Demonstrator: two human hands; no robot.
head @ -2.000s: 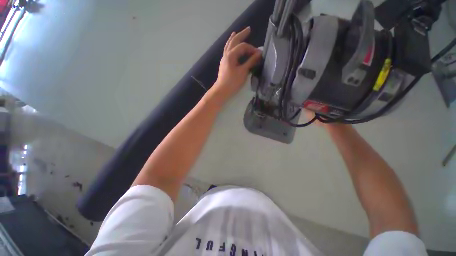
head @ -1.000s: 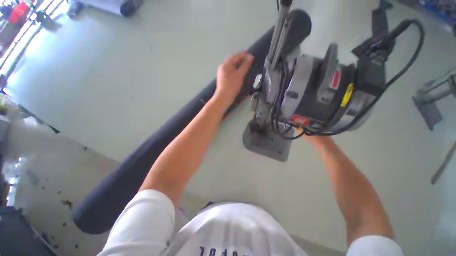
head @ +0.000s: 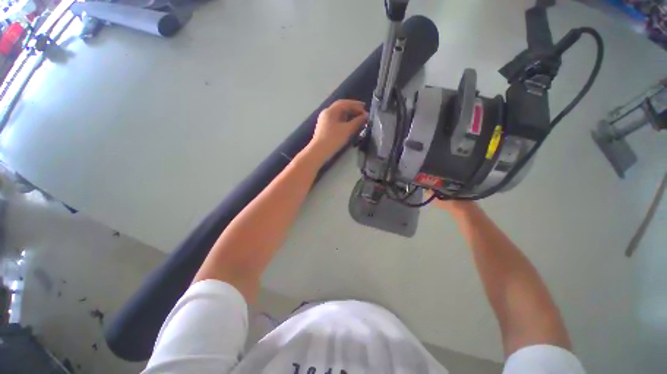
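Observation:
The upright cutting machine (head: 453, 139) stands over the long dark fabric roll (head: 212, 226), its column near the roll's far part and its grey base plate (head: 387, 212) on the table. My left hand (head: 340, 126) lies over the roll, left of the column, fingers curled with fingertips close to the machine; whether they hold anything is not clear. A short pale mark shows on the roll beside my left forearm. My right hand (head: 442, 203) is mostly hidden behind the motor; its grip cannot be seen.
The pale table (head: 183, 109) is under everything. A second machine (head: 629, 131) stands at the right, with a thin wooden strip (head: 646, 219) below it. A grey roll (head: 139, 18) lies at the upper left. A black cord loops from the cutter. Scraps lie on the floor at lower left.
The view has moved back, showing the roll's far end. My left fingers, partly spread two seconds ago, are now more curled. The cutter appears smaller and lower in view.

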